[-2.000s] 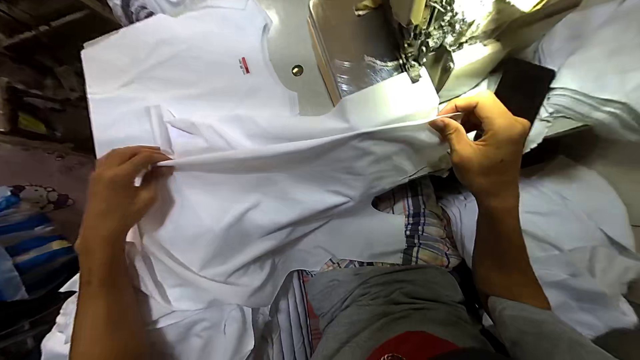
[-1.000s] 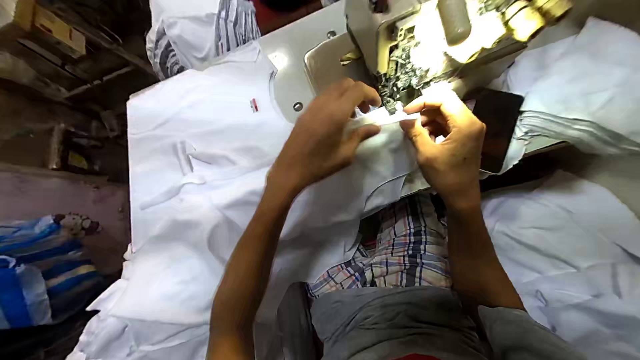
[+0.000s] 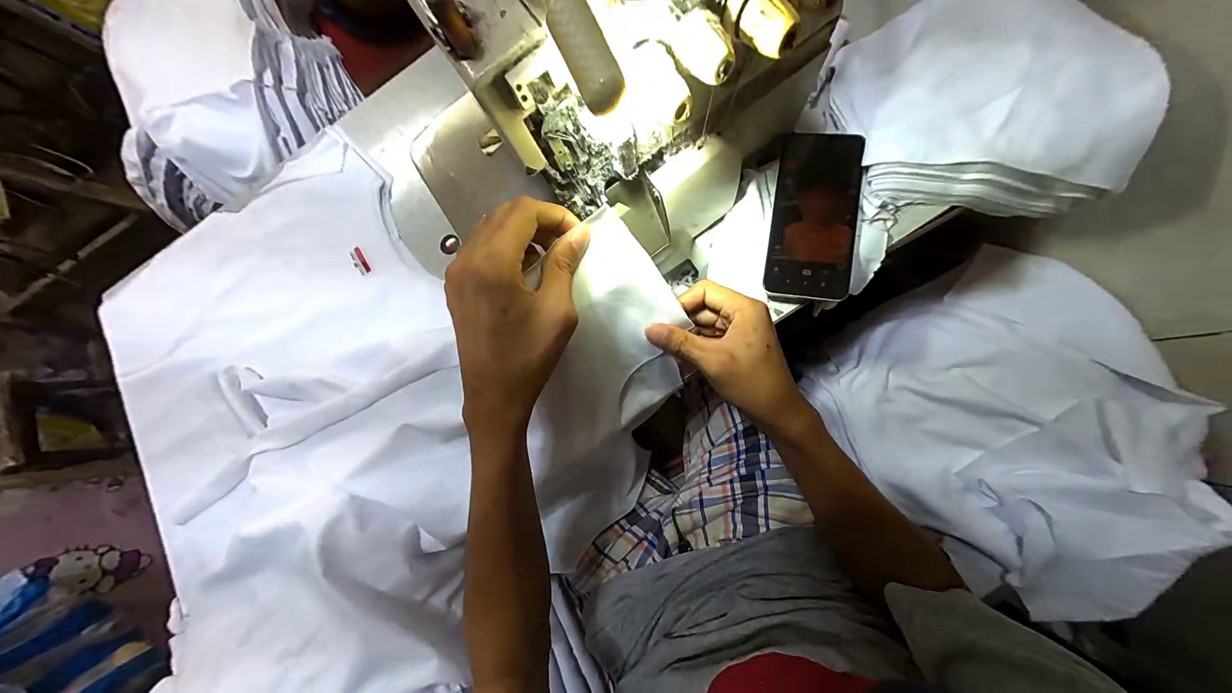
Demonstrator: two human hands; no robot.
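White fabric garment pieces (image 3: 318,462) spread across the machine bed and my lap, with a small red and dark mark near the neckline. My left hand (image 3: 520,298) pinches the fabric edge between thumb and fingers, close to the needle area of a sewing machine (image 3: 577,144). Lower and to the right, my right hand (image 3: 731,346) grips a corner of the same edge between thumb and forefinger. Between the two hands the edge runs taut. Bright lamp glare and lint partly hide the machine's presser foot and needles.
A smartphone (image 3: 815,217) lies right of the machine, beside stacked white fabric pieces (image 3: 1001,106). More white cloth (image 3: 1020,414) is heaped at the right. Another fabric stack (image 3: 212,106) stands at the upper left. Thread cones (image 3: 765,24) are behind the machine.
My left hand has moved from the far left of the fabric to beside the machine's needle area. Since a second ago, my right hand has moved down along the edge, away from my left hand.
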